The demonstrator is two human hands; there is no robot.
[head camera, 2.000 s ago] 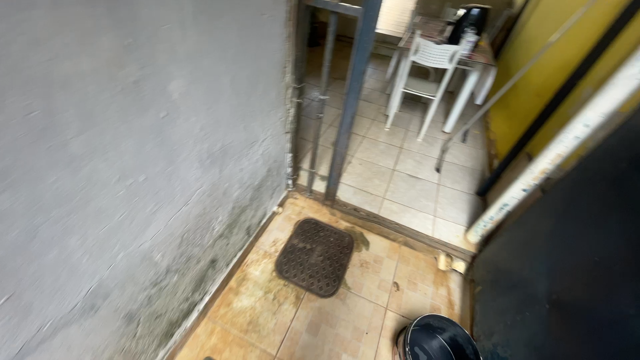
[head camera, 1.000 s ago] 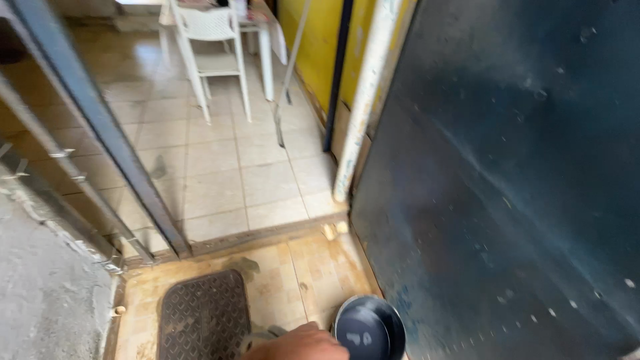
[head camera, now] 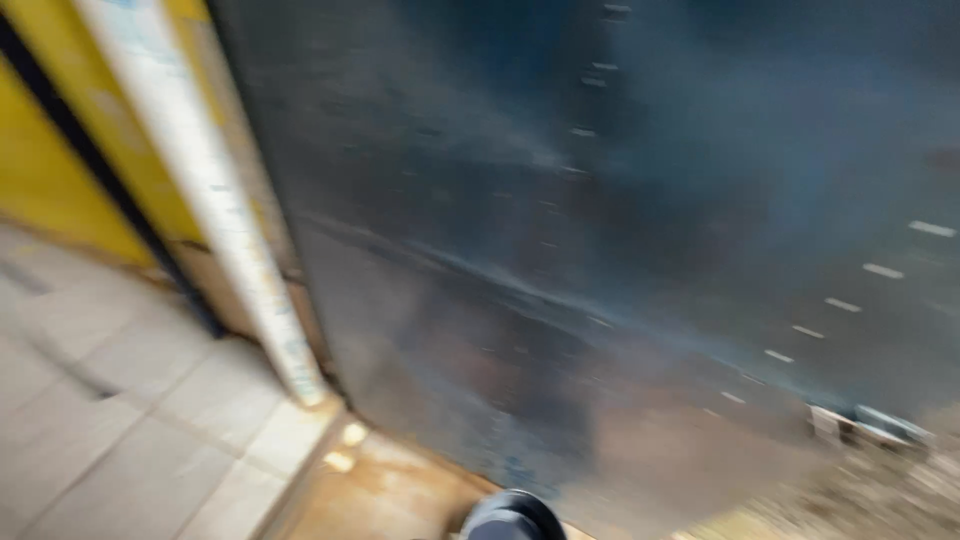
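Neither of my hands shows in the head view now. At the bottom edge, a dark round container (head camera: pixel 514 517) stands on the brown tiled floor, cut off by the frame; what is in it cannot be made out. Beside it rises a large dark blue metal door or panel (head camera: pixel 525 285) with scuffs and small light marks. The picture is blurred by motion.
A worn white post (head camera: pixel 225 217) and a thin black bar (head camera: pixel 112 172) stand at the left before a yellow wall (head camera: pixel 52 165). Pale floor tiles (head camera: pixel 150 450) lie beyond the threshold. Rough rubble-like ground (head camera: pixel 877 487) shows at the lower right.
The view has swung far to the right, toward the dark panel. A hand seen near the container one second ago is out of view, as are the brown mat and the white chair.
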